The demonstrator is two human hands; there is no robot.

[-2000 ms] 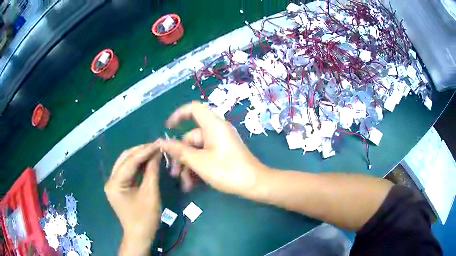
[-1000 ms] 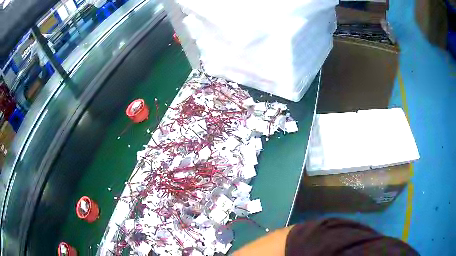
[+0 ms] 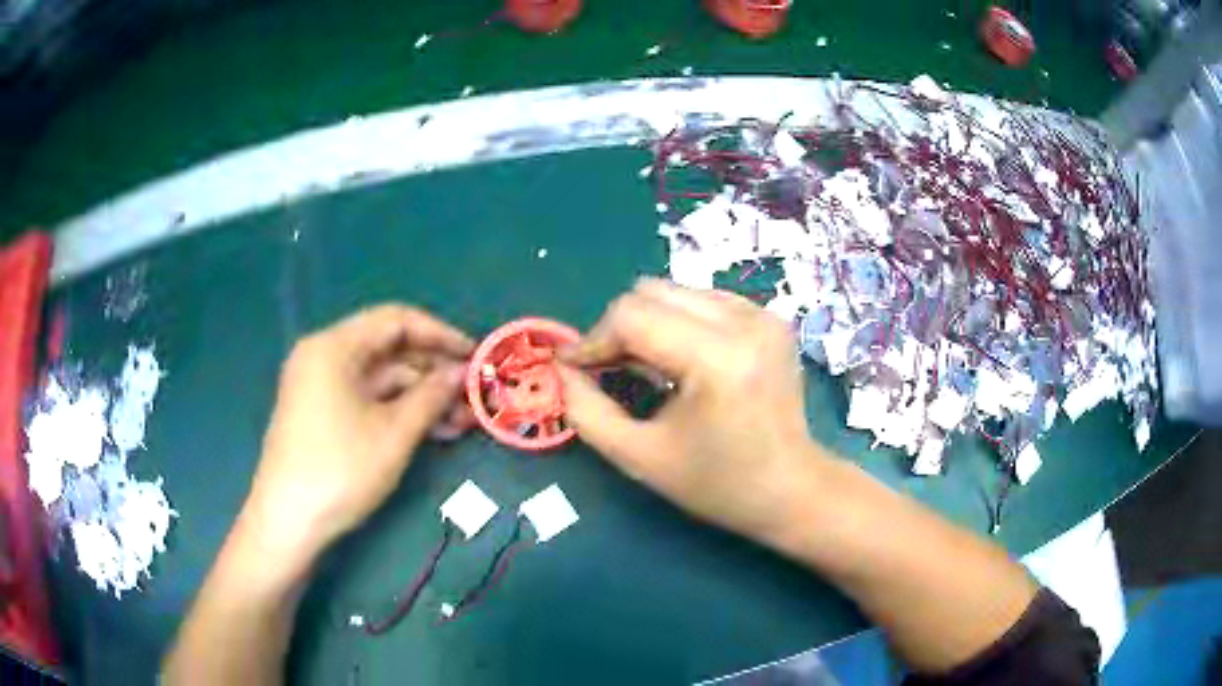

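A round red plastic housing (image 3: 525, 389) is held between my two hands over the green bench, its open side with ribs facing up. My left hand (image 3: 369, 422) grips its left rim with thumb and fingers. My right hand (image 3: 697, 402) is at its right rim, thumb and fingertips on the edge. Dark wire shows under my right fingers; what it belongs to is partly hidden. Two white square pads on wires, a left one (image 3: 470, 509) and a right one (image 3: 548, 512), lie just below the housing.
A large tangled pile of wired pads (image 3: 938, 255) lies at right. Silvery toothed discs (image 3: 101, 469) lie at left beside a red tray (image 3: 24, 442). A worn white rail (image 3: 402, 127) divides bench from belt, where several red housings (image 3: 1008, 36) stand.
The view has swung back from the right side to the bench. Both hands are in view again, now holding a red housing, which was not in them two seconds ago.
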